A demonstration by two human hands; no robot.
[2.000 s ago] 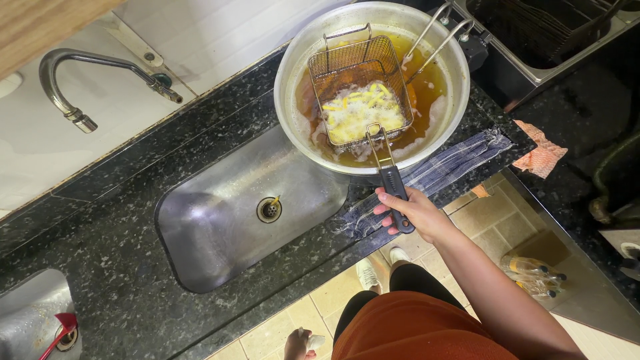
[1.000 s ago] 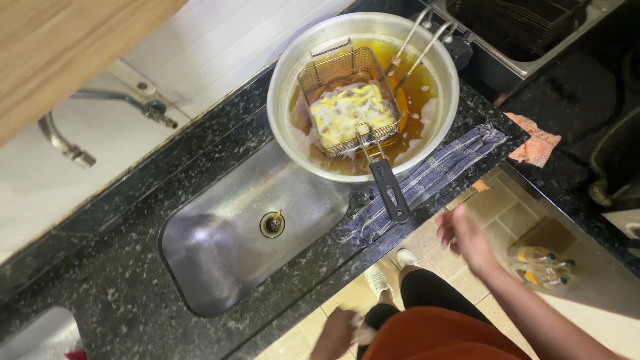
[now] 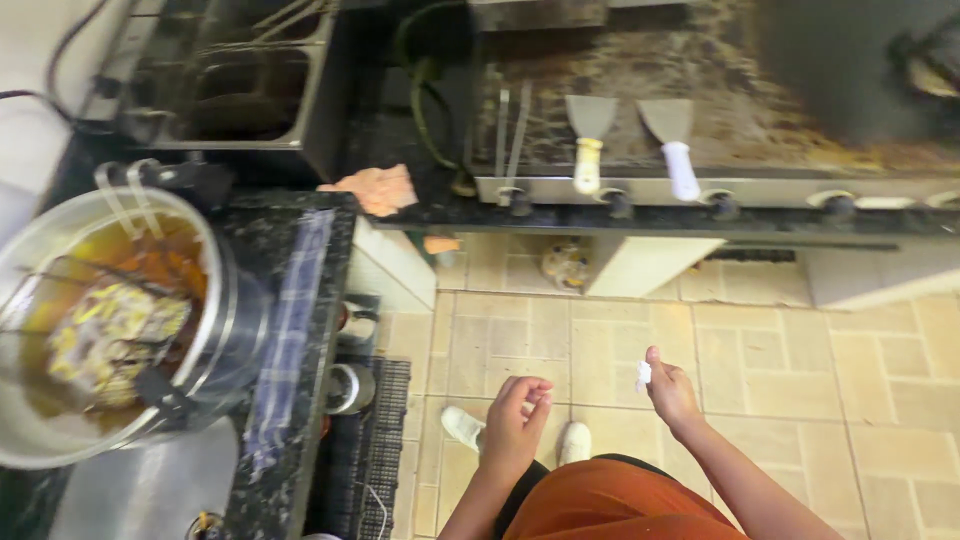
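My left hand [image 3: 517, 420] hangs in front of my body with loosely curled fingers and nothing seen in it. To the right, my right hand [image 3: 673, 390] pinches a small white piece, perhaps crumpled paper [image 3: 643, 375]. Both hands are over the tiled floor, apart from each other. At the far left, a wire frying basket [image 3: 49, 274] sits in a large metal pot [image 3: 196, 225] of hot-looking oil. Pale yellow, foaming food [image 3: 112, 337] fills the basket, whose black handle [image 3: 163, 397] lies over the pot's near rim. Neither hand touches it.
A blue checked cloth [image 3: 289, 337] lies on the dark granite counter beside the pot. An orange cloth [image 3: 377, 190] is near the corner. Two scrapers [image 3: 589, 146] [image 3: 673, 142] rest on a flat griddle [image 3: 720, 75]. Above the pot stands a metal fryer [image 3: 225, 97]. Below the counter is a black rack [image 3: 388, 435].
Two seconds ago my right hand held the basket handle; it let go by one second ago and is now away from it. The view has swung right, toward the griddle.
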